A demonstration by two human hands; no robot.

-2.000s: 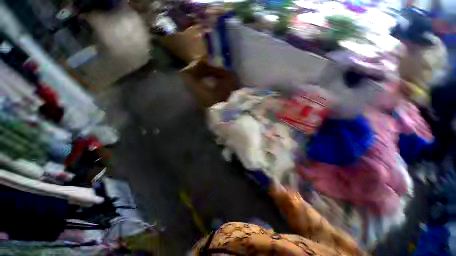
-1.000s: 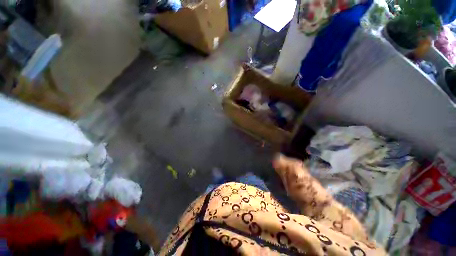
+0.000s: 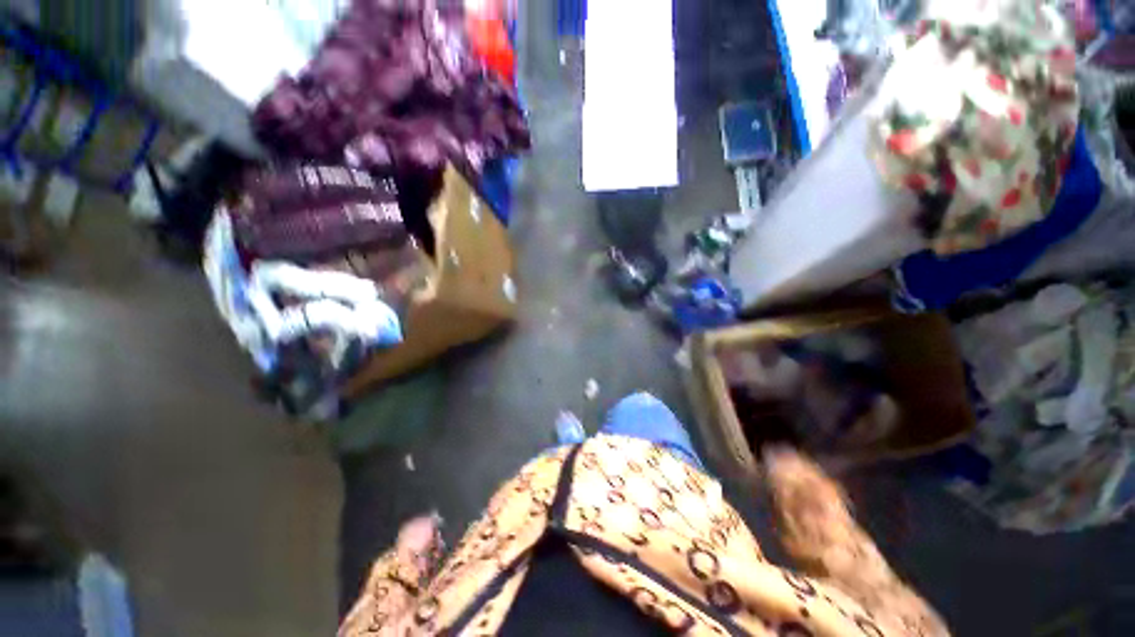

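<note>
My left hand (image 3: 421,538) is small and blurred at the end of its patterned sleeve, low and left of centre. My right hand (image 3: 782,470) is blurred too, low and right of centre, by the near edge of an open cardboard box (image 3: 840,324). Whether either hand holds anything cannot be told. Loose fabric pieces (image 3: 822,386) lie inside that box. A second cardboard box (image 3: 467,280) stands ahead to the left, with dark maroon bundles (image 3: 317,205) and white-blue fabric (image 3: 330,305) in it.
A maroon fabric heap (image 3: 398,93) lies behind the left box. A long white surface (image 3: 629,93) is straight ahead. Floral red-and-cream fabric (image 3: 977,137) and blue cloth hang over a pale table side (image 3: 815,218) at right. Pale scraps (image 3: 1058,386) are piled at far right.
The view has swung left and forward. The right-hand box is nearer, and the left box with the maroon fabric is more fully in view. My left hand has come into the picture.
</note>
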